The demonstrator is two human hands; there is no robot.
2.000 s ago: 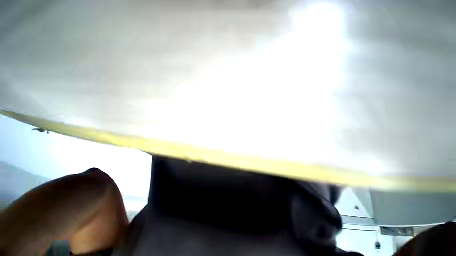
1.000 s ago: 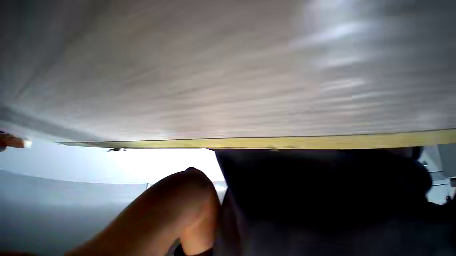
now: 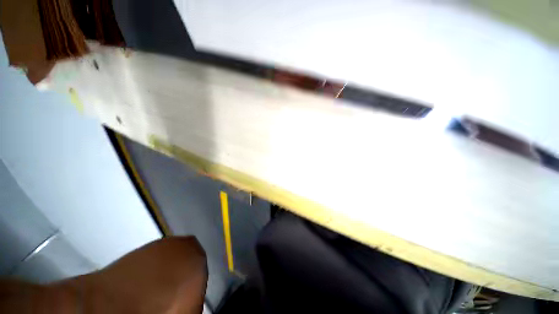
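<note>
Neither of my hands is in the picture. A bare bent arm (image 3: 153,276) shows at the lower left, with its hand out of view. In front is a white table top (image 3: 257,129) with a worn yellowish edge. A large flat white board (image 3: 343,37) lies beyond it. A narrow dark band with brown parts (image 3: 300,81) runs between board and table; blur hides what it is. A stack of brown sheets (image 3: 61,30) stands at the upper left, cut off by the picture's edge.
Dark clothing (image 3: 319,264) is below the table edge. A grey floor with a yellow line (image 3: 227,230) shows beneath the table, beside a pale wall (image 3: 55,159) at the left. A greenish area (image 3: 527,18) is at the upper right corner.
The view has tilted and lifted off the close, blurred table surface. The brown stack, white board and floor line have come into view. The fingertips at the left edge are gone.
</note>
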